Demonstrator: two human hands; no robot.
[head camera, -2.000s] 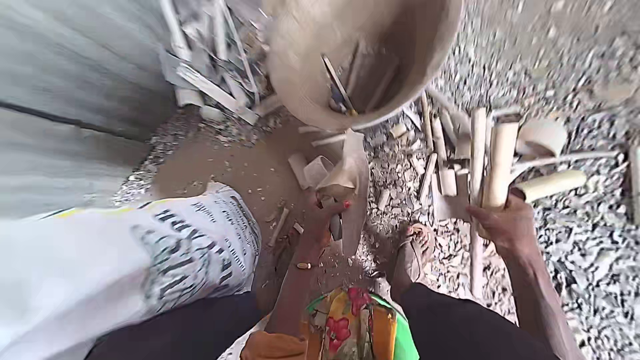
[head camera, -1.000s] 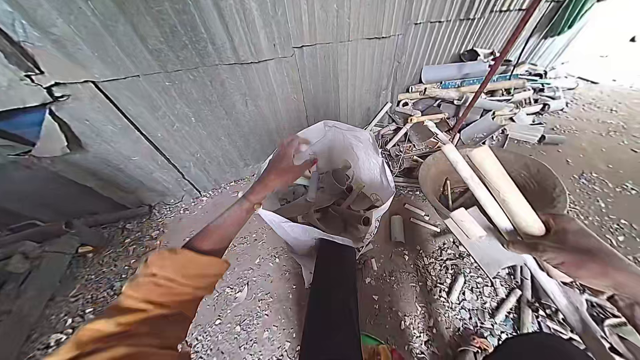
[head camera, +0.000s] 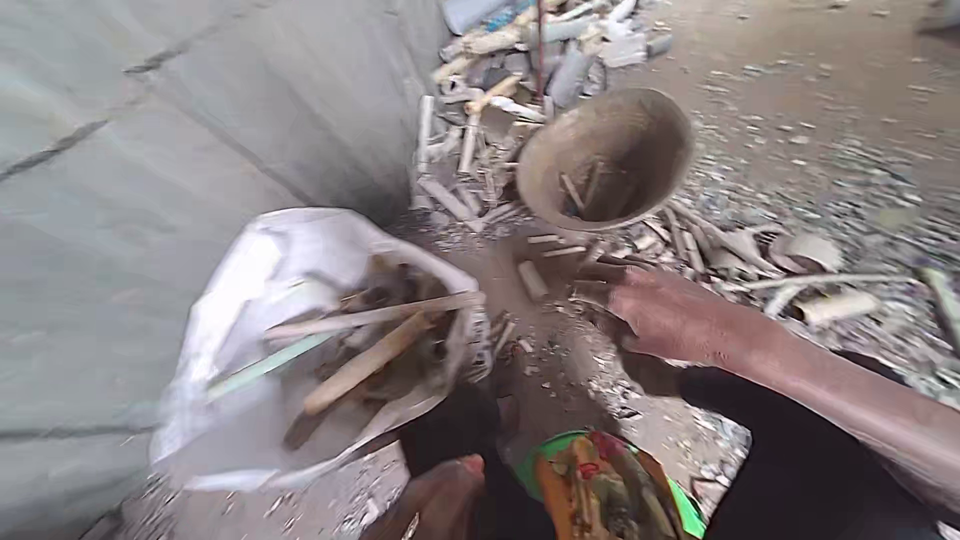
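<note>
My right hand (head camera: 645, 304) reaches over the ground just below a dusty basin (head camera: 540, 176), its fingers spread and nothing seen in them. Near its fingertips lies a short pipe piece (head camera: 532, 280). At the bottom edge my left hand (head camera: 442, 499) is blurred and partly cut off, to the right of a white woven sack (head camera: 247, 277); its fingers cannot be made out clearly. The sack stands open, with long pipe pieces (head camera: 367, 364) and a pale green strip (head camera: 270, 365) in its mouth. The basin holds a few thin sticks or strips.
A grey sheet-metal wall (head camera: 150, 187) runs along the left. Beyond the basin lies a heap of pipe scraps (head camera: 510, 97) with a thin red pole (head camera: 540, 52) by it. More pipe pieces (head camera: 836, 307) and small chips cover the ground at right.
The long pieces my right hand held have left it, and long pieces now lie across the sack's mouth. My left hand has moved off the sack's opening. The view has swung downward.
</note>
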